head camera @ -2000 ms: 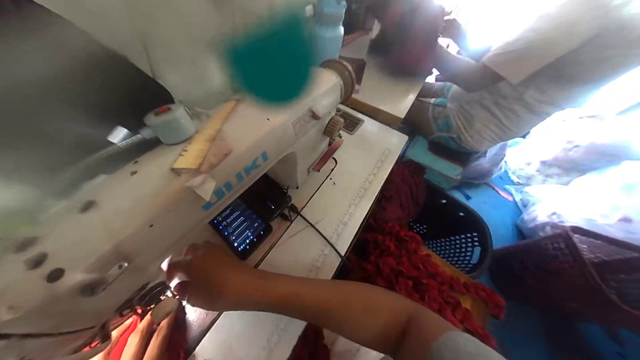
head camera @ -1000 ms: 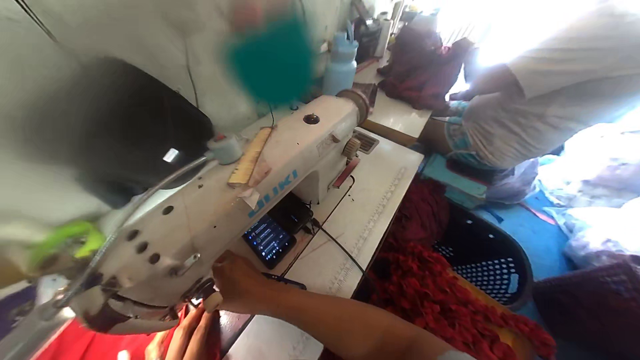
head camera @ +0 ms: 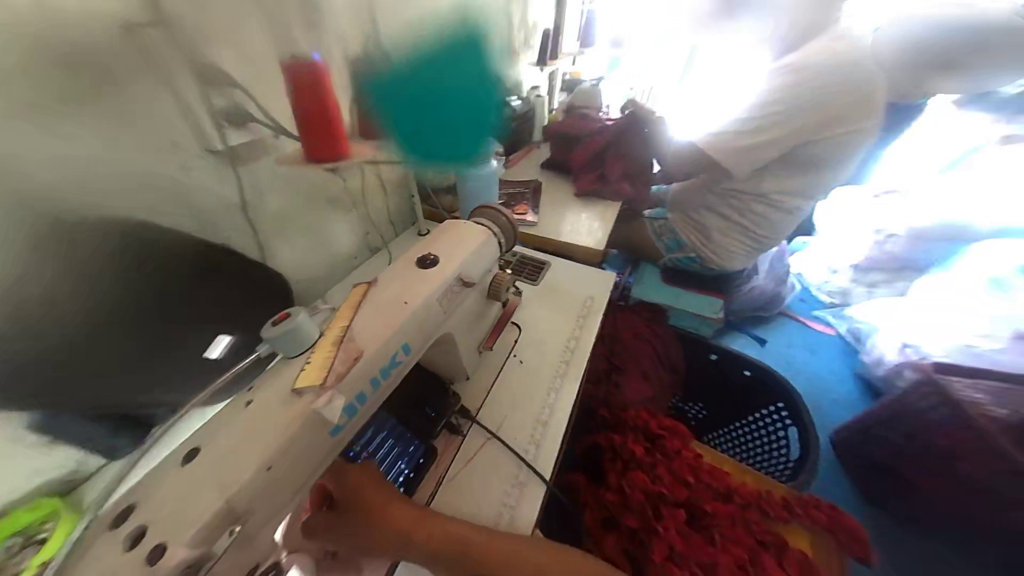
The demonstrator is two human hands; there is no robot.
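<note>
My right hand (head camera: 356, 512) is at the bottom, beside the needle end of a white Juki sewing machine (head camera: 384, 344). Its fingers are bent, with a small red bit at the fingertips; whether they grip anything is unclear. A lit phone (head camera: 390, 452) lies under the machine's arm, right by this hand. My left hand cannot be made out. A yellow measuring strip (head camera: 334, 336) and a grey lamp head or knob (head camera: 290, 332) rest on top of the machine. Red ruffled fabric (head camera: 672, 488) is heaped to the right of the sewing table (head camera: 552, 360).
A black cable (head camera: 520, 458) crosses the tabletop. A dark perforated basket (head camera: 756, 416) stands on the blue floor. Another person (head camera: 768, 160) sits at a further table (head camera: 576, 212) with dark red cloth (head camera: 604, 156). A red thread cone (head camera: 316, 108) and blue bottle (head camera: 478, 188) are near the wall.
The view has swung up, bringing the thread cone in. The left hand's fingers and red cloth, seen at the needle end earlier, are no longer discernible. The right hand remains near the needle end.
</note>
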